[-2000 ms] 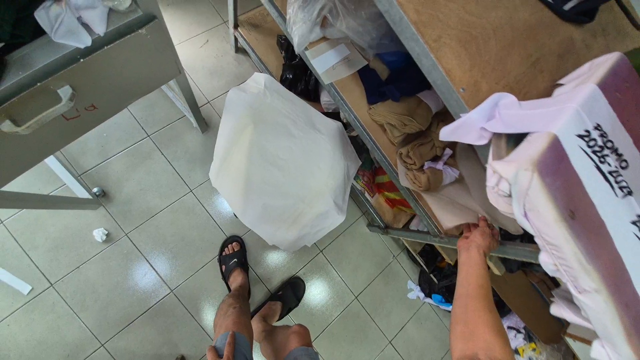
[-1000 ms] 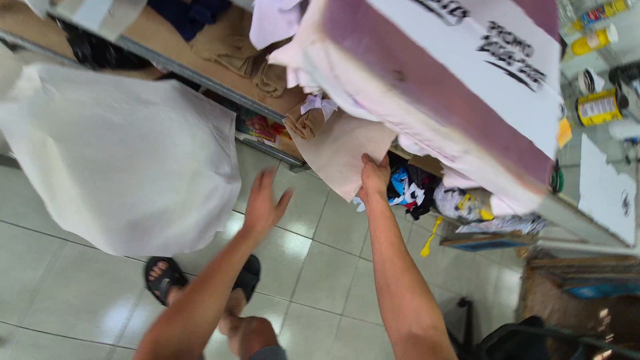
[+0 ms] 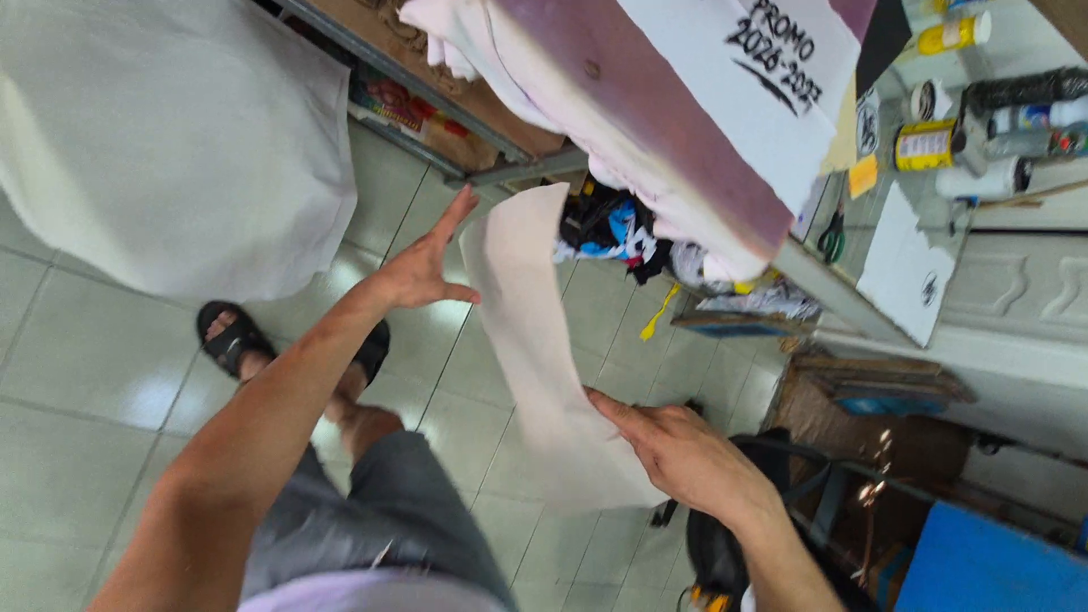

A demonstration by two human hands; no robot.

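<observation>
My right hand (image 3: 671, 450) grips the lower right edge of a pale, flexible sheet (image 3: 531, 340), which bends in a curve over the tiled floor. Near the upper left edge of that sheet is my left hand (image 3: 425, 268), its fingers spread and holding nothing. A large whitish sheet with an uneven outline (image 3: 178, 144) lies at the upper left, beside the shelf.
A metal-framed shelf (image 3: 408, 81) runs along the top, with a pink cloth-covered block (image 3: 629, 110) beside it. Bottles and scissors (image 3: 833, 236) lie on a glass surface at right. Crumpled fabrics (image 3: 612, 225) are underneath. A blue panel (image 3: 986, 561) is at lower right.
The pale sheet, at the shelf two seconds ago, is now out over the floor in my right hand. My left hand has come up near it. The view has shifted to the right.
</observation>
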